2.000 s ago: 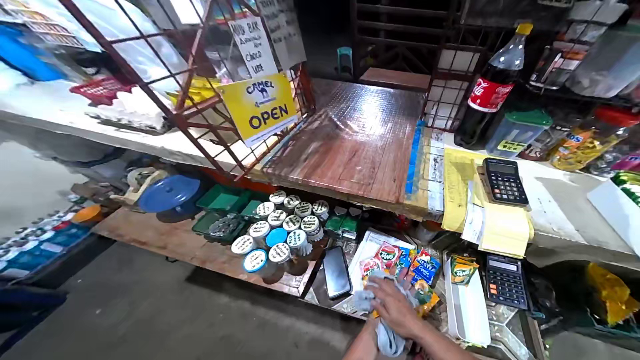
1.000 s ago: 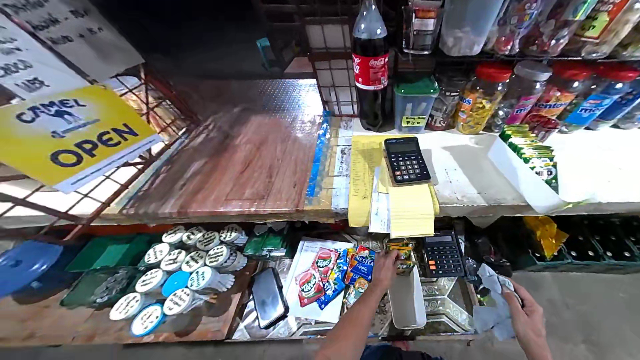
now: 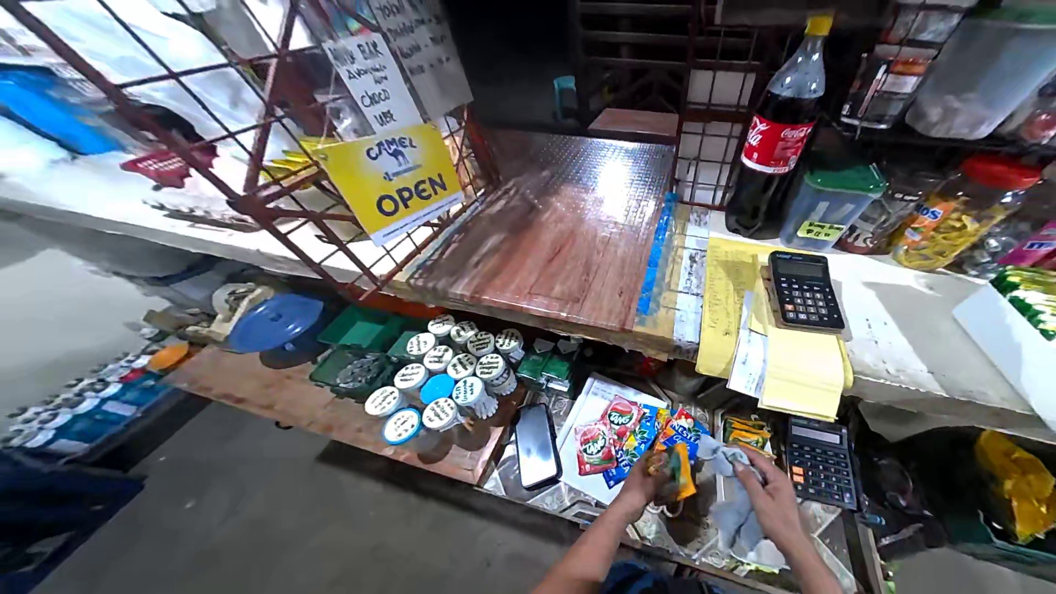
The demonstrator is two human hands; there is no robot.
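Note:
My left hand [image 3: 642, 487] holds a small orange and green sachet [image 3: 681, 472] over the lower shelf. To its right, my right hand [image 3: 769, 487] grips a grey-blue cloth [image 3: 734, 516] that hangs down over a white tray. Red Tang drink sachets [image 3: 596, 447] and blue sachets [image 3: 627, 462] lie on a white sheet left of my hands. More yellow sachets [image 3: 747, 433] sit behind the cloth. A smartphone [image 3: 537, 445] lies left of the white sheet, and a dark calculator [image 3: 822, 464] is right of my right hand.
Lidded jars [image 3: 440, 412], green containers [image 3: 363, 328] and a blue basin [image 3: 276, 322] stand on the lower left. The upper counter bears a calculator [image 3: 804, 290], yellow paper pads [image 3: 804, 371], a Coca-Cola bottle [image 3: 777, 136] and plastic jars [image 3: 969, 214]. A metal grille [image 3: 247, 202] rises at the left.
A second ago my left hand was at the yellow sachets in the white tray; now it holds a sachet farther left. My right hand has moved left with the cloth. The view has swung left.

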